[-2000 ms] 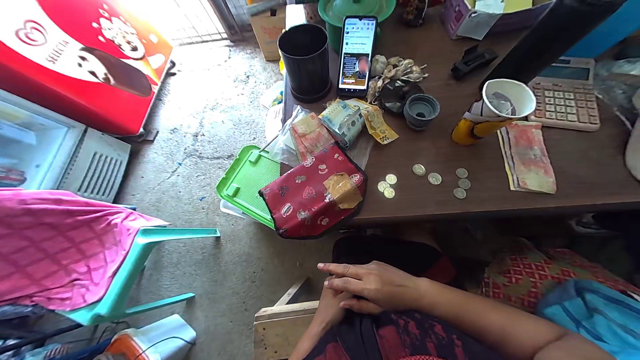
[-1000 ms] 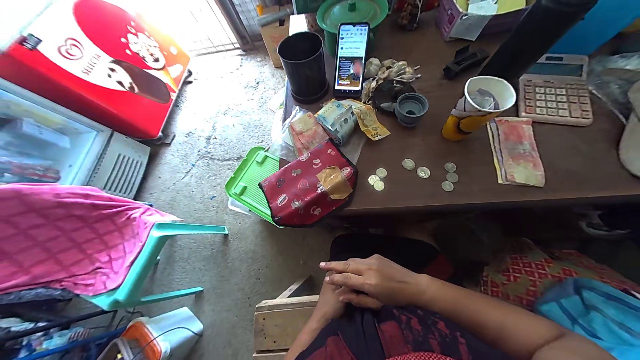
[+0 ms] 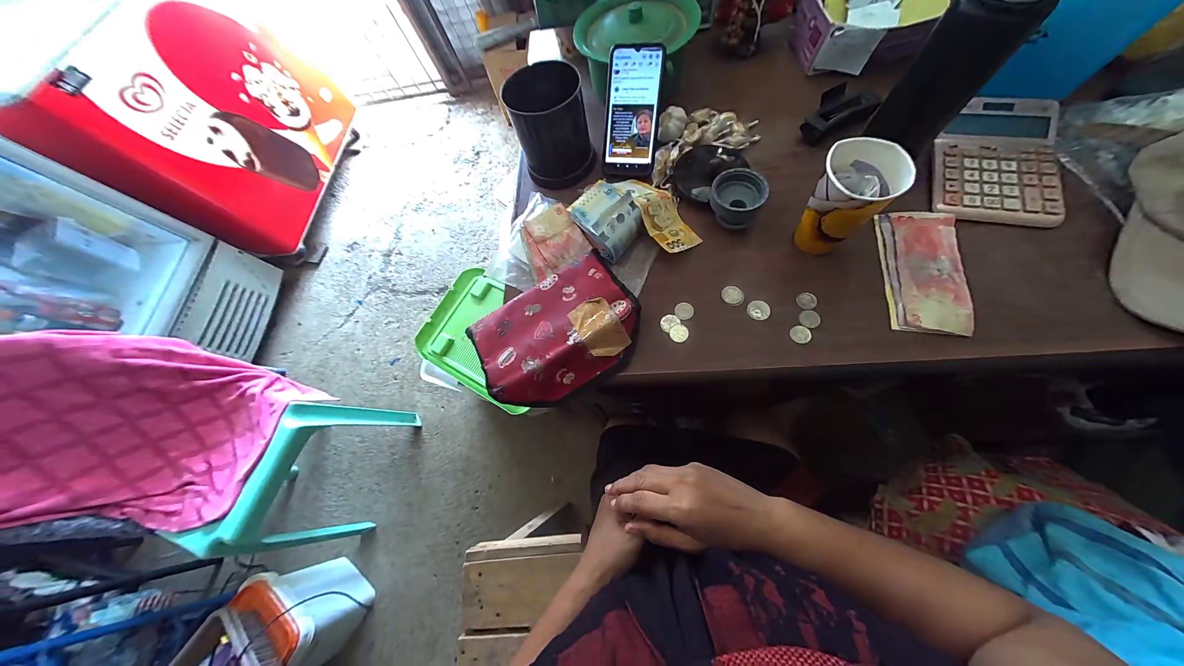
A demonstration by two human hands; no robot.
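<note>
My right hand (image 3: pixel 680 504) rests in my lap, laid over my left hand (image 3: pixel 615 536), whose fingers are mostly hidden beneath it. Neither hand shows an object in it. On the brown table (image 3: pixel 758 356) above them lie several coins (image 3: pixel 758 310) in small groups. A stack of reddish banknotes (image 3: pixel 930 273) lies at the right. At the left, a red patterned pouch (image 3: pixel 546 333) lies partly over a green plastic lid (image 3: pixel 453 324), beside a roll of banknotes (image 3: pixel 606 217) and a yellow banknote (image 3: pixel 671 222). A lit smartphone (image 3: pixel 635 111) leans upright behind them.
A black cylindrical container (image 3: pixel 550 120), garlic bulbs (image 3: pixel 708 129), a small dark cup (image 3: pixel 738 196), a paper cup (image 3: pixel 851 190) and a calculator (image 3: pixel 999 166) stand or lie on the table. At the left are a green plastic chair (image 3: pixel 268 481) with pink cloth and a red freezer (image 3: pixel 203 111).
</note>
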